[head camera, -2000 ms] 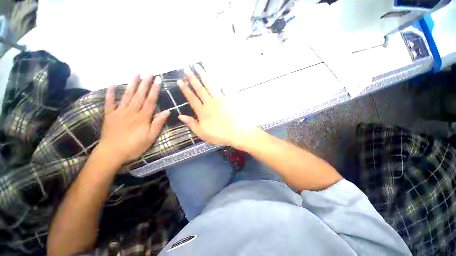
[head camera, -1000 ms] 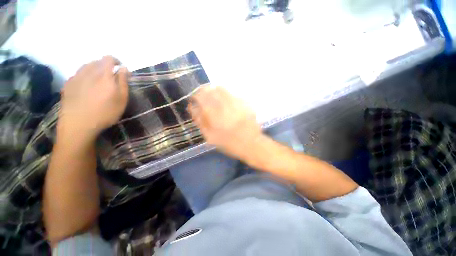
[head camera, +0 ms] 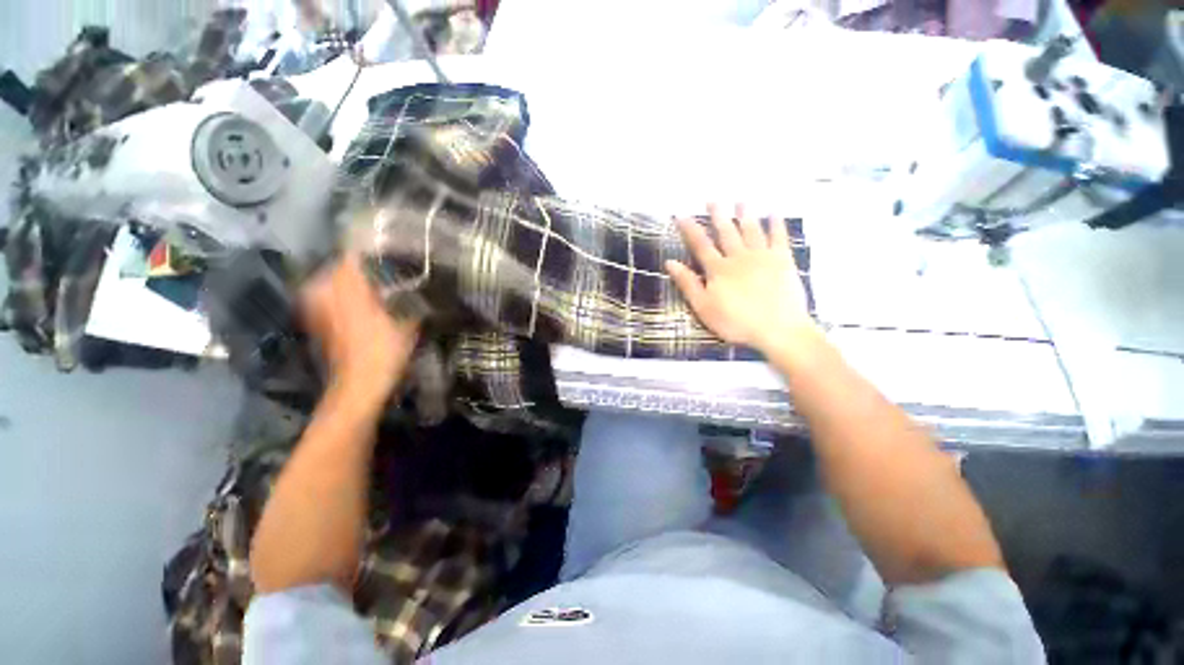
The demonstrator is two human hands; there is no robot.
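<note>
A plaid garment (head camera: 591,266), dark with cream and yellowish lines, lies across the white table's front part. Its sleeve runs to the right and ends in a straight edge. My right hand (head camera: 745,286) lies flat on the sleeve near that end, fingers spread, holding nothing. My left hand (head camera: 357,318) is blurred at the bunched left part of the garment; whether its fingers grip the cloth cannot be told. The garment's left part hangs off the table towards my lap.
A sewing machine head with blue trim (head camera: 1026,143) stands at the right. Another white machine head (head camera: 195,163) is at the left. A ruler strip (head camera: 675,396) runs along the table's front edge. Plaid piles lie at the far left (head camera: 98,98) and below (head camera: 429,585).
The view has swung left and up. The left hand has moved away from the sleeve to the bunched cloth. The right hand has opened flat on the sleeve; one second ago its fingers were curled.
</note>
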